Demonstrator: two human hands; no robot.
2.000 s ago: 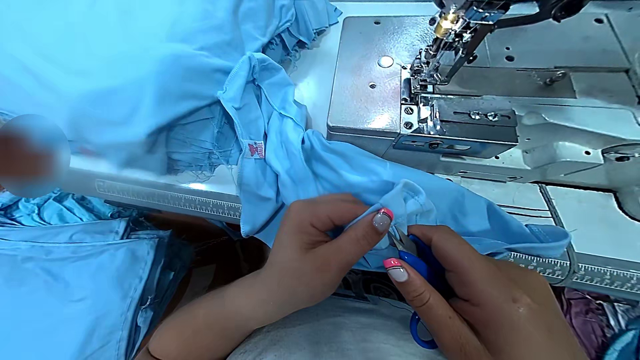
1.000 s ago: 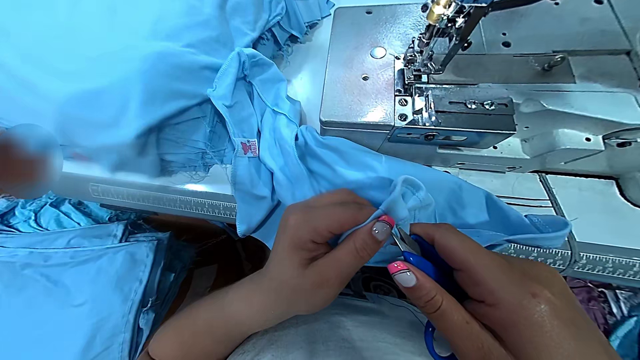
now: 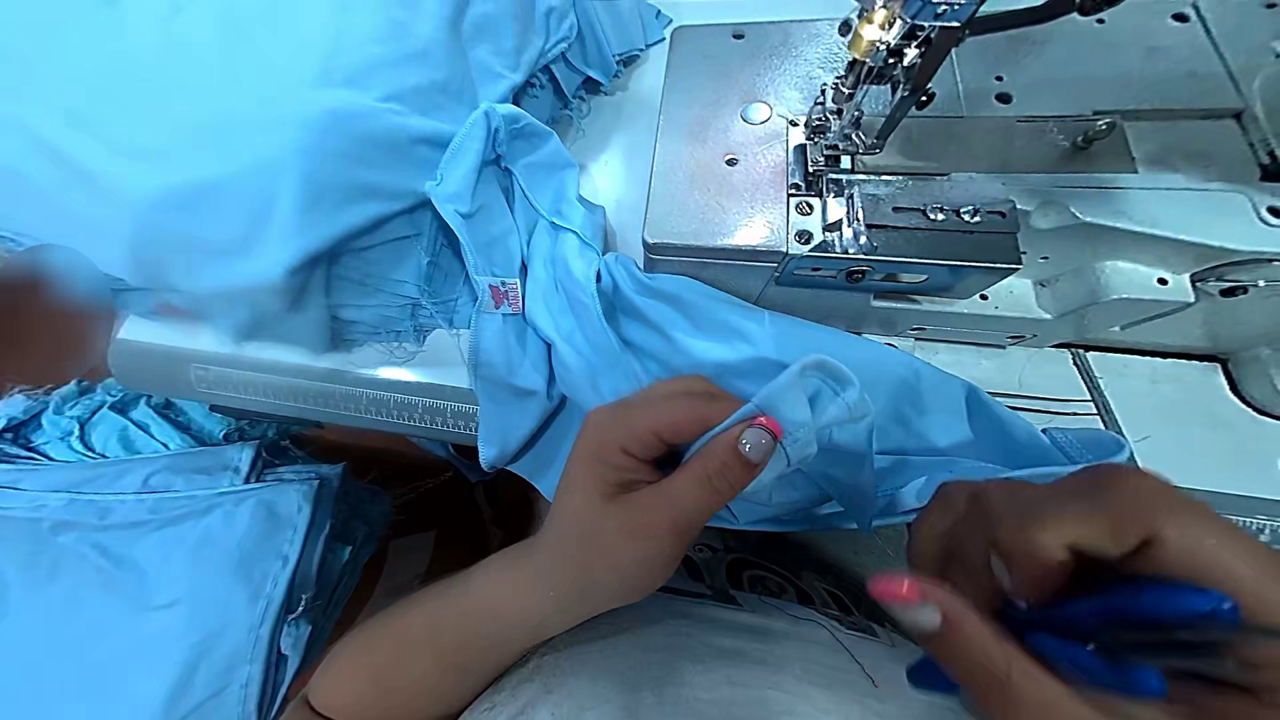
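Observation:
My left hand [image 3: 660,490] pinches the hemmed opening of a light blue garment [image 3: 730,340] between thumb and fingers. The garment stretches across the table edge in front of the sewing machine, and a small label with red print [image 3: 502,296] shows inside its open end. My right hand [image 3: 1080,590], blurred, is to the lower right, apart from the pinched cloth, and holds thread snips or small scissors with blue handles [image 3: 1130,610]. Their blades point to the right and are smeared by motion.
An industrial sewing machine [image 3: 730,200] stands beyond the garment. Light blue cloth [image 3: 250,150] covers the table's upper left. A measuring scale [image 3: 330,395] runs along the table edge. Folded blue pieces [image 3: 130,590] are stacked lower left. A blurred shape [image 3: 50,310] is at the far left.
My right hand and the blue-handled tool have moved away from the pinched cloth, to the lower right. The blades were at the cloth beside my left thumb. My left hand keeps its pinch.

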